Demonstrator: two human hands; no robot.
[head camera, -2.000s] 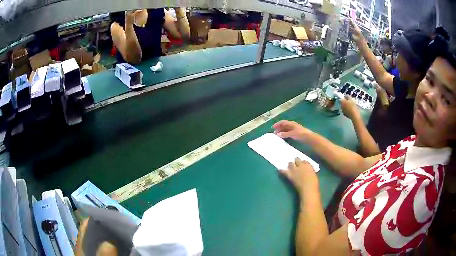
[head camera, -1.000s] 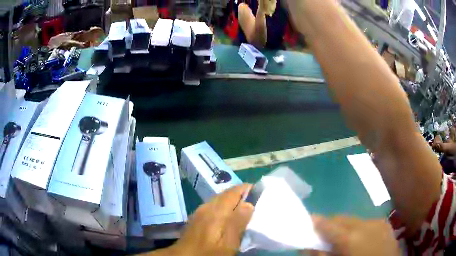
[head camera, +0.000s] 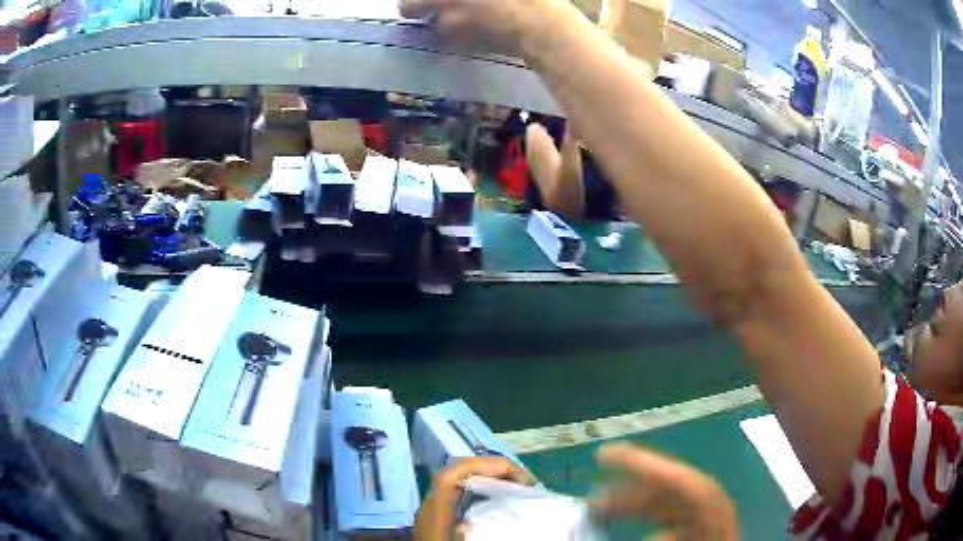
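Note:
My left hand (head camera: 470, 495) is low in the middle and grips a white wrapped bundle (head camera: 528, 514), cut off by the bottom edge. My right hand (head camera: 671, 495) is blurred, with fingers apart, at the bundle's right side; whether it touches the bundle I cannot tell. A pale blue carton (head camera: 454, 431) with a handle picture lies just behind my left hand. Another pale blue carton (head camera: 372, 465) stands left of it, showing a dark round head on a handle.
Stacked cartons (head camera: 253, 386) fill the left. A neighbour's arm (head camera: 718, 232) reaches across to the overhead shelf (head camera: 317, 63). A white sheet (head camera: 776, 456) lies on the green bench at right. Open cartons (head camera: 396, 190) and blue and chrome parts (head camera: 143, 224) are across the belt.
The view has tilted up and the scene sits lower. The bundle looks more compact, and my right hand's fingers have spread. The neighbour's hand now shows at the overhead shelf.

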